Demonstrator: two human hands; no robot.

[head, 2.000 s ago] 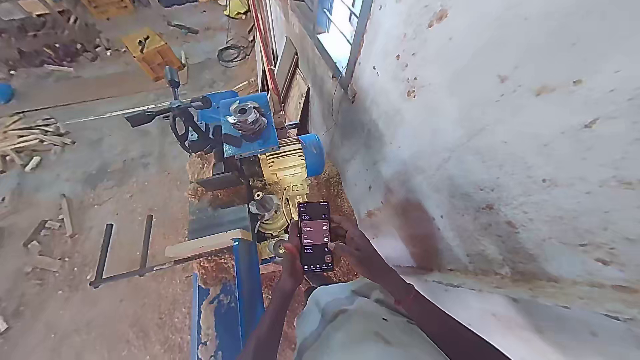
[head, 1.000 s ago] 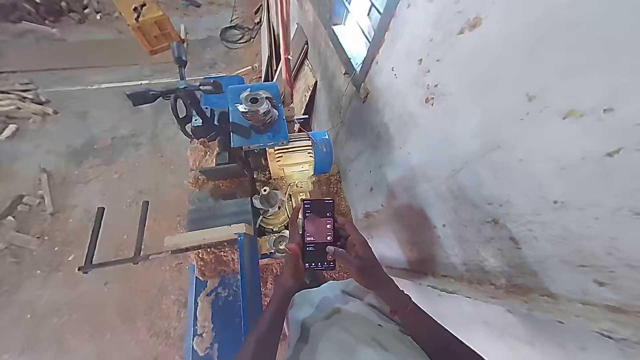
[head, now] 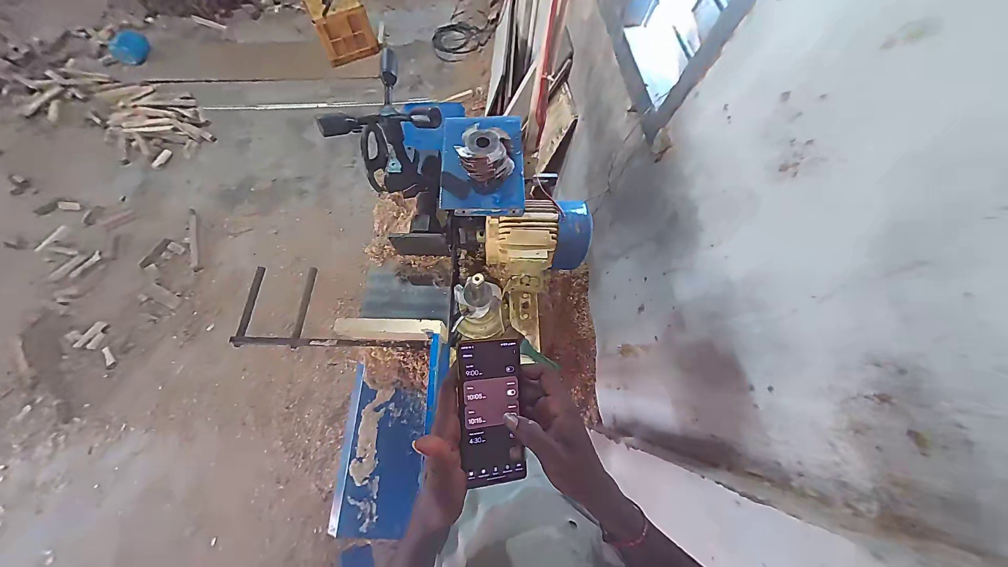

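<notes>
A smartphone (head: 491,453) with a lit dark screen showing a list with toggles is held upright in front of me. My left hand (head: 442,465) grips its left edge, the thumb along the side. Around its right edge is my right hand (head: 551,433), with the thumb over the screen near a toggle. Just beyond the phone stands a metal cutter on a spindle (head: 476,298) of a blue woodworking machine. A second, stacked cutter head (head: 483,153) sits on a blue plate (head: 504,197), and a cream electric motor (head: 524,236) with a blue cover lies between them.
A wooden strip (head: 390,329) rests beside a black metal bar frame (head: 299,307) at left. Sawdust covers the blue machine bed (head: 394,465). Wood offcuts (head: 157,122) and an orange crate (head: 346,35) lie on the floor. A stained wall (head: 787,236) runs along the right.
My right thumb has shifted over the phone screen, where another list row now looks highlighted. Both hands keep hold of the phone.
</notes>
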